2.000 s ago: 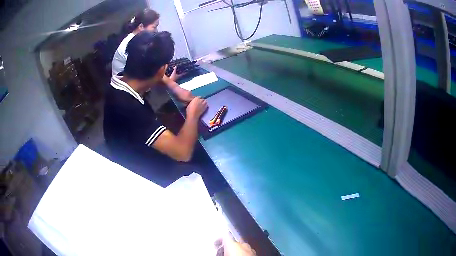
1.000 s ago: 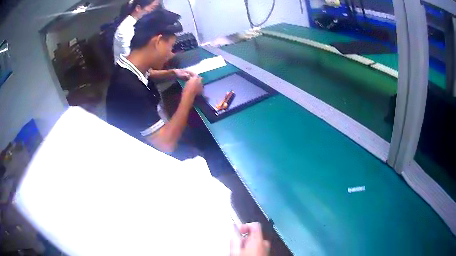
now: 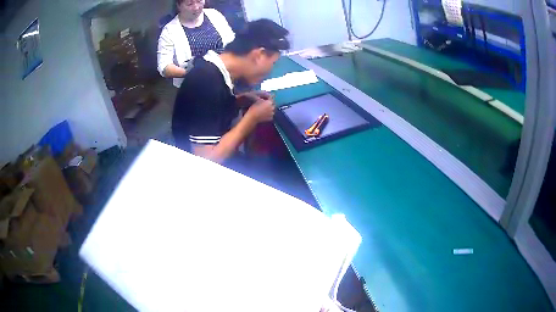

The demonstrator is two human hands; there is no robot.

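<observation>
A large plain white sheet (image 3: 213,237), overexposed and without a black border, is held up tilted at the lower left and centre, partly over the bench edge. A small sliver of my right hand (image 3: 328,308) shows at its lower right edge, cut off by the picture's bottom; its fingers appear to grip the sheet. My left hand is not in view.
A person in a dark shirt (image 3: 204,109) works at the green bench (image 3: 390,201), beside a black-framed panel (image 3: 341,113) bearing an orange-black cutter (image 3: 316,125). Another person stands behind. A small white strip (image 3: 463,251) lies at right. Cardboard (image 3: 42,207) is at left.
The view has turned left, so bench and people appear further right. The white sheet's right edge now looks straighter, and less of my right hand shows. The person behind now stands upright, facing this way.
</observation>
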